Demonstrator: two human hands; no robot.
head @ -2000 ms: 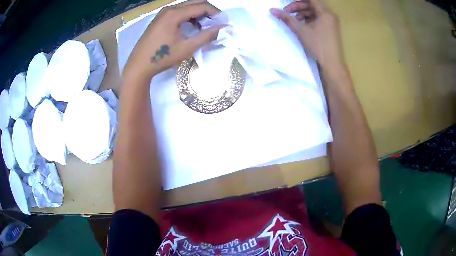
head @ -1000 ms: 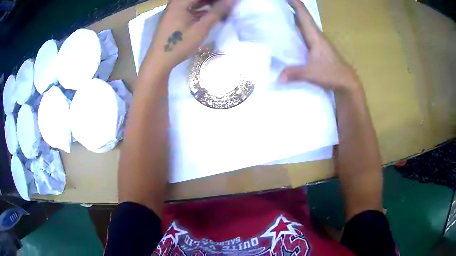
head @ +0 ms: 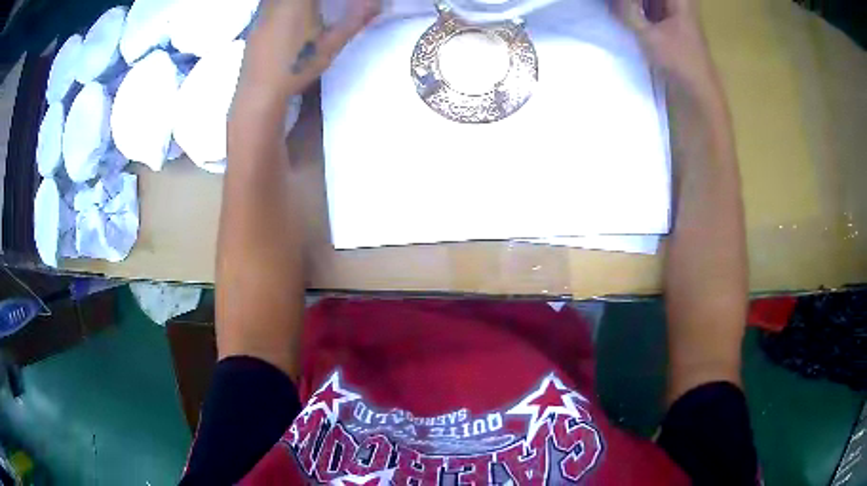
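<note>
A round gold-coloured metal piece (head: 474, 103) with a patterned rim and bright centre lies on a stack of white tissue sheets (head: 494, 185). A raised tissue sheet covers its top edge and spans between my hands. My left hand (head: 318, 36) is at the stack's upper left and my right hand (head: 663, 30) at its upper right. Both hands are cut off by the top edge of the picture. Their fingers look closed on the tissue's sides, with the fingertips partly hidden.
Several white wrapped pieces (head: 144, 109) stand in leaning rows at the left. The stack and these pieces rest on a tan cardboard table cover (head: 799, 161). A green floor (head: 109, 365) shows below the near table edge, with a red item (head: 771, 311) at the right.
The view has shifted, so the table sits higher in the picture. My hands have moved apart to both sides of the stack. The crumpled tissue over the gold piece is now drawn back, showing more of it.
</note>
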